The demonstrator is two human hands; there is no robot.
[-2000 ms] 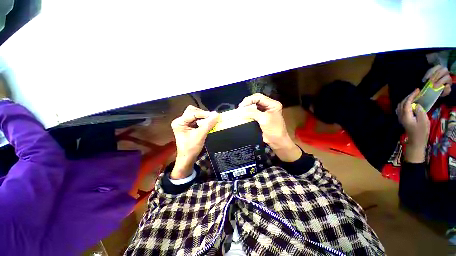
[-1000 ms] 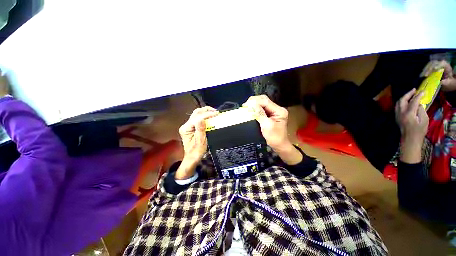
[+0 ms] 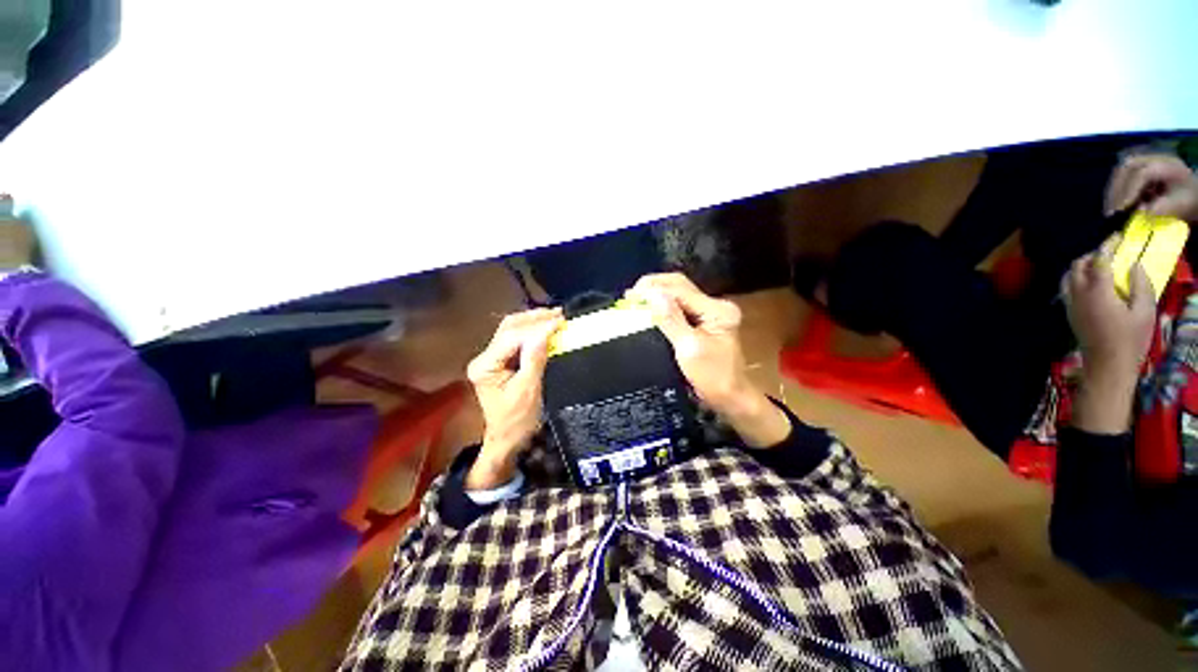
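Observation:
A black carton (image 3: 618, 394) is held over my lap, its back with small white text and label blocks facing up. Its far end shows a pale, yellow-edged flap (image 3: 602, 328). My left hand (image 3: 515, 374) grips the left corner of that end. My right hand (image 3: 699, 344) grips the right corner, fingers over the edge. A dark loop (image 3: 591, 302) shows just beyond the yellow edge between my hands; how it is attached is hidden. The carton's near edge rests against my checked clothing.
A white table (image 3: 526, 131) spans the top, its edge just beyond my hands. A person in purple sleeves (image 3: 99, 381) is at left. At right, another person's hands hold a yellow-ended carton (image 3: 1151, 252). Red material (image 3: 861, 370) and brown cardboard (image 3: 920, 460) lie below.
My hands and the carton's far end have moved slightly nearer to me, and the pale flap shows narrower. The neighbour at right has turned their yellow-ended carton.

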